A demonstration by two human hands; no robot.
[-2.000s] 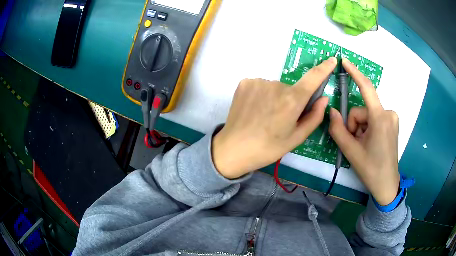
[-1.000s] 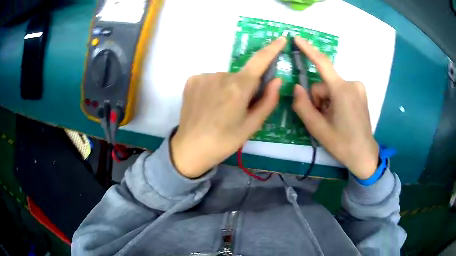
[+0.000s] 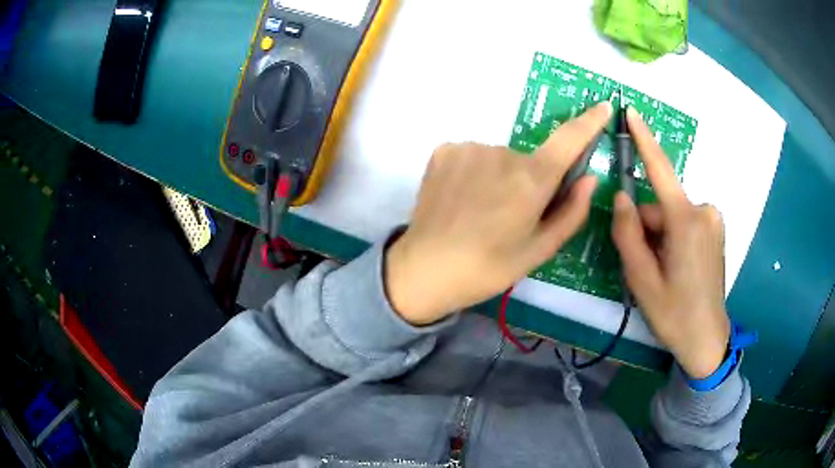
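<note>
A green bare printed circuit board [image 3: 572, 259] lies on a white paper sheet [image 3: 412, 110]. My left hand [image 3: 490, 224] holds the red test probe [image 3: 577, 171], mostly hidden by my fingers, its tip end near the board's upper edge. My right hand [image 3: 677, 247], with a blue wristband [image 3: 728, 361], holds the black test probe [image 3: 624, 155] nearly upright in the picture, tip end close beside the other. Whether the tips touch the pads cannot be told. The digital multimeter [image 3: 298, 91] lies left of the board, both leads plugged in at its lower end.
A black smartphone [image 3: 128, 64] lies on the teal bench [image 3: 197, 87] beyond the meter. A bright green wrapped bundle [image 3: 644, 27] sits at the paper's far edge. Red lead [image 3: 506, 320] and black lead [image 3: 609, 347] loop over the bench edge. A perforated yellowish piece [image 3: 188, 219] is below the edge.
The view swung and came back. Both hands still hold the probes at the board's upper part. My right hand's grip has shifted on the black probe, and the black lead loops wider.
</note>
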